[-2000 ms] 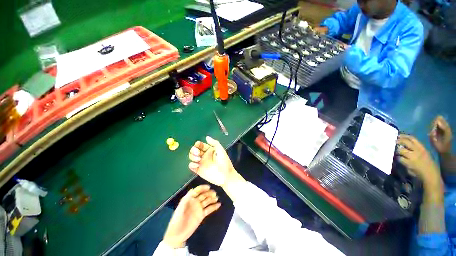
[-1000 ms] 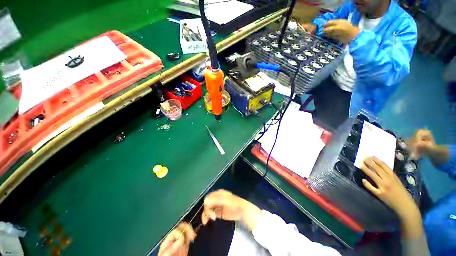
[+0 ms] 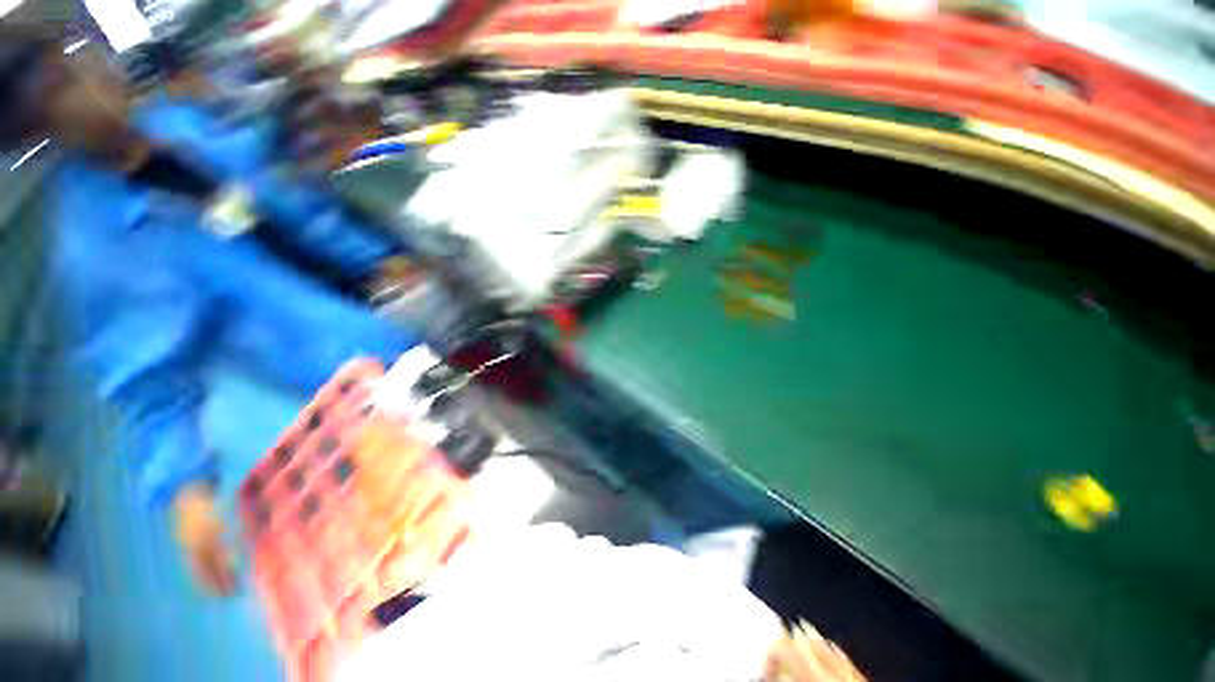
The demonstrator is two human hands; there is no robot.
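Observation:
Two small bright yellow pieces [image 3: 1079, 501] lie close together on the green mat [image 3: 826, 400] at the right. My left hand [image 3: 813, 656] shows at the bottom edge, right of the white sleeve; it is blurred and mostly cut off, so its fingers and anything in them cannot be made out. It is below and left of the yellow pieces, near the bench edge. My right hand is out of the picture.
Amber pieces [image 3: 762, 283] lie on the mat. A blurred whitish box [image 3: 533, 187] stands at the bench's far end. A salmon-red pocketed tray [image 3: 313, 460] is left of my sleeve. A person in blue [image 3: 200, 293] is at the left. Another red tray [image 3: 853, 51] is on the shelf.
The view has swung left, bringing the whitish box, lower red tray and another person into view. The yellow pieces now appear far right. My right hand has left the picture; the left is mostly cut off.

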